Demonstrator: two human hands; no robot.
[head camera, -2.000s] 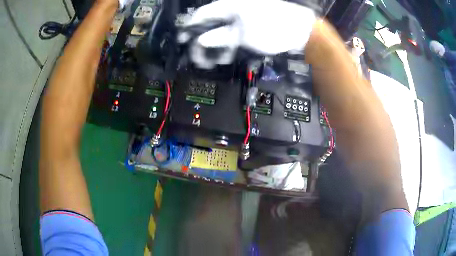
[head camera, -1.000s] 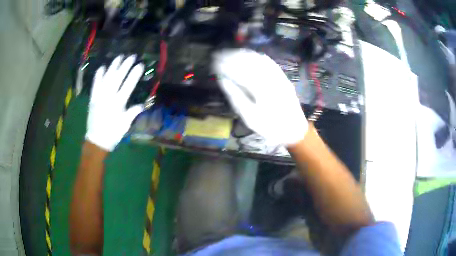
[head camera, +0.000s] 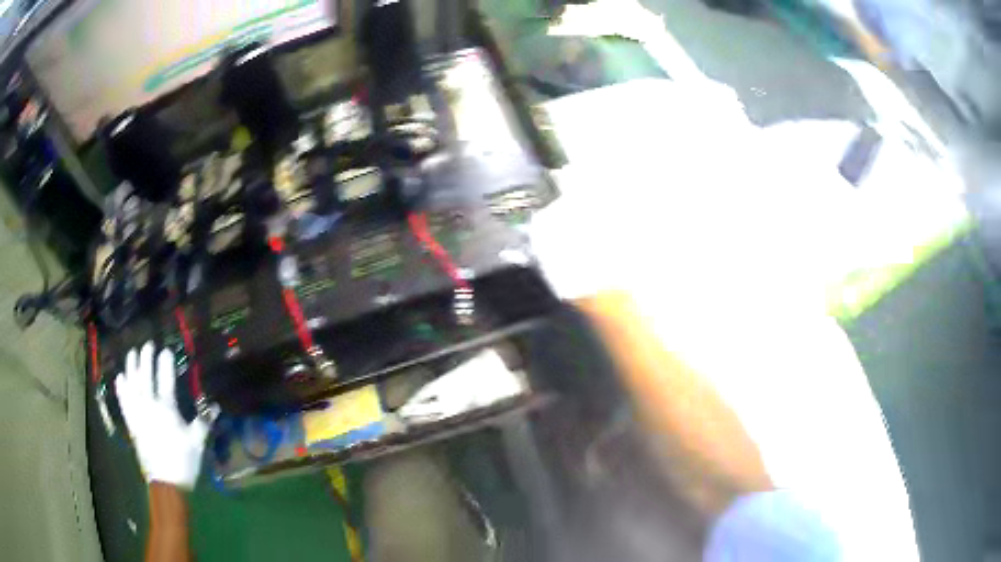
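Note:
The black test rig (head camera: 379, 258) stands in front of me, tilted in the view and blurred. Red test leads (head camera: 296, 313) hang at its front. My left hand (head camera: 165, 423), in a white glove, is at the rig's front left corner with fingers spread and nothing in it. My right forearm reaches up at the right; my right hand (head camera: 565, 258), beside the rig's right end, melts into the glare of the white bench (head camera: 713, 220). Its fingers and anything in it cannot be made out. Black blocks stand on the rig, too blurred to name surely.
A large pale monitor (head camera: 198, 55) stands behind the rig. A shallow tray (head camera: 379, 445) under it holds blue, yellow and white items. A lime-green strip (head camera: 900, 274) lies at the right. Another person's blue sleeve (head camera: 911, 33) shows at the top right. Yellow-black tape (head camera: 346, 510) marks the green floor.
The view has swung right and tilted, bringing in the monitor and more bench. My right hand has left the rig's front for its right end. My left hand stays open at the front left.

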